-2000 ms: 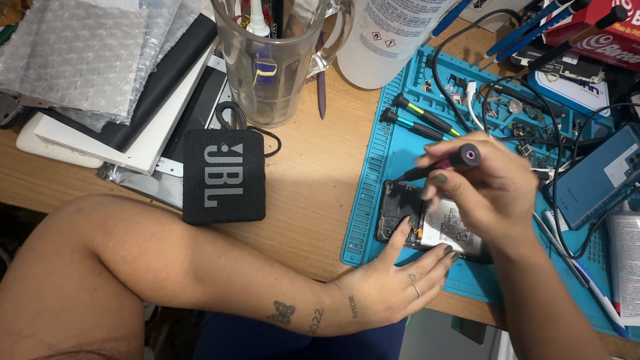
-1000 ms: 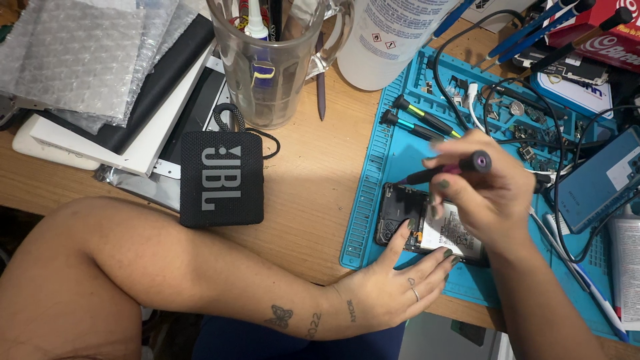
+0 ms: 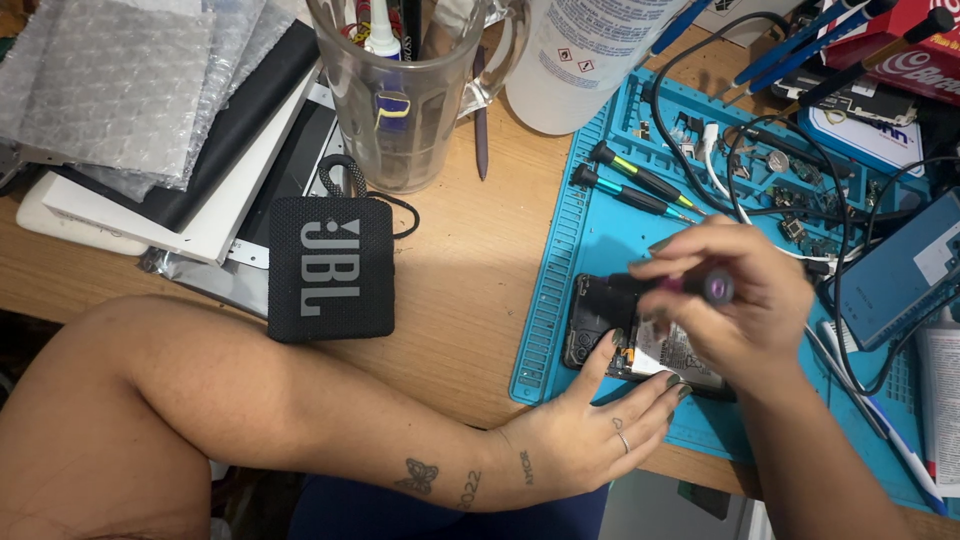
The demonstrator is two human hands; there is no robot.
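Observation:
An opened smartphone (image 3: 600,311) lies on a blue silicone repair mat (image 3: 611,240), its white battery (image 3: 664,349) and black inner cover exposed. My left hand (image 3: 611,427) rests across the phone's near edge, thumb on the black cover and fingertips at the battery's edge. Over the phone, my right hand (image 3: 735,300) is closed around a dark screwdriver (image 3: 705,286) with a purple band; its shaft points left, and motion blur hides the tip. Two precision screwdrivers, one green and black (image 3: 645,178), one teal and black (image 3: 630,193), lie above the phone.
A black JBL speaker (image 3: 331,270) and a glass mug (image 3: 401,97) stand left of the mat. Behind it is a bottle of clear liquid (image 3: 574,67). Cables cross the mat's parts tray (image 3: 750,150). A blue phone panel (image 3: 892,277) and a white tube (image 3: 943,397) lie at right.
My right hand stays over the phone with the screwdriver, whose angle has shifted slightly. My left hand remains on the phone's near edge.

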